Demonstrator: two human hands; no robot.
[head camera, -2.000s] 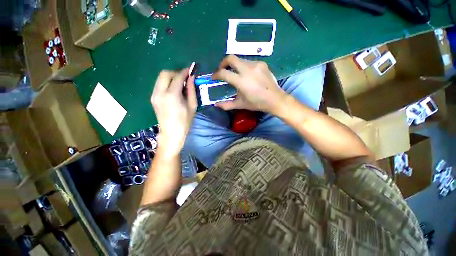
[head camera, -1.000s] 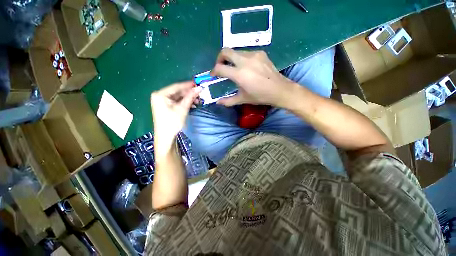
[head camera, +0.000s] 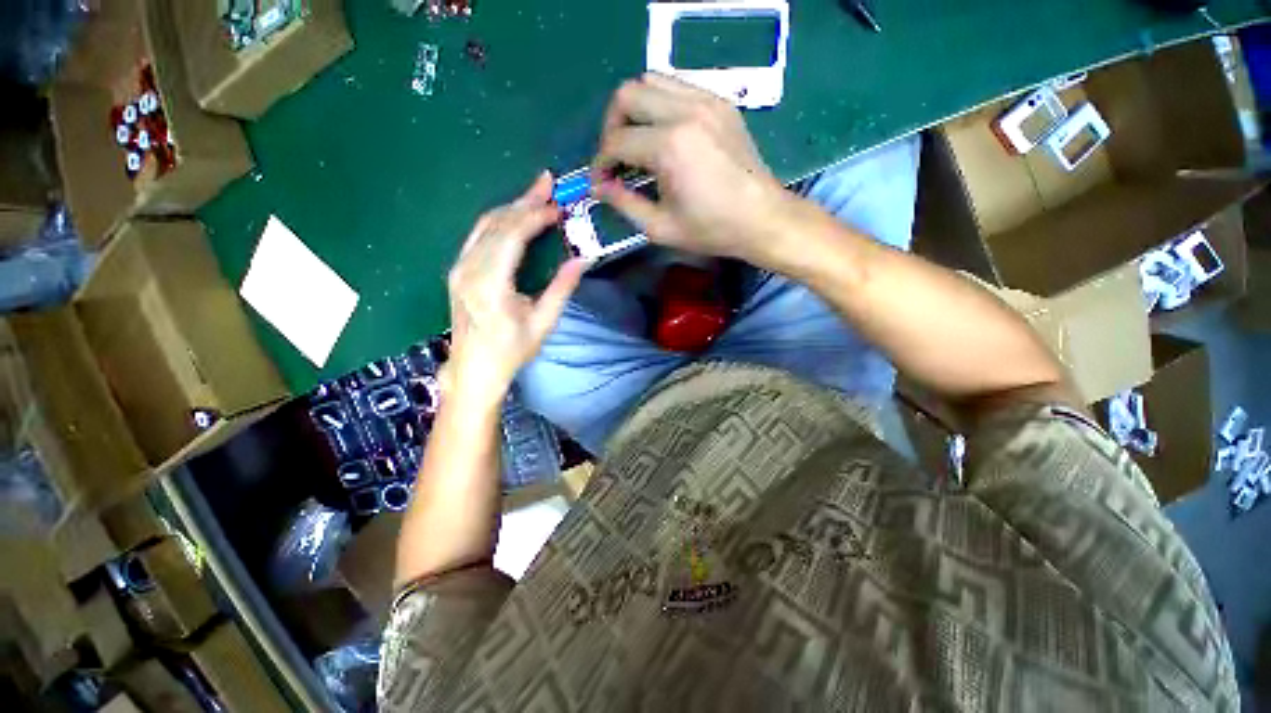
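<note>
A white rear housing (head camera: 586, 243) with a dark window and a bright blue part (head camera: 573, 190) along its far left edge is held above the lap at the bench edge. My left hand (head camera: 505, 279) grips its left end between thumb and fingers. My right hand (head camera: 693, 165) is over its right part, thumb and fingertips bent down at the blue part's right end. Whether the right fingertips hold a small part cannot be told. A white front cover (head camera: 754, 87) lies on the green mat just beyond my right hand.
A white card (head camera: 298, 291) lies at the mat's left. Cartons stand at left, one with red-white round parts (head camera: 141, 126). A right carton (head camera: 1146, 170) holds white devices. A tray of dark frames (head camera: 365, 431) is below left. A red object (head camera: 689, 309) sits between the legs.
My left hand has shifted from fingertips at the housing's corner to gripping its left end. My right hand has lifted off the housing's right end, fingers now bent over the blue part.
</note>
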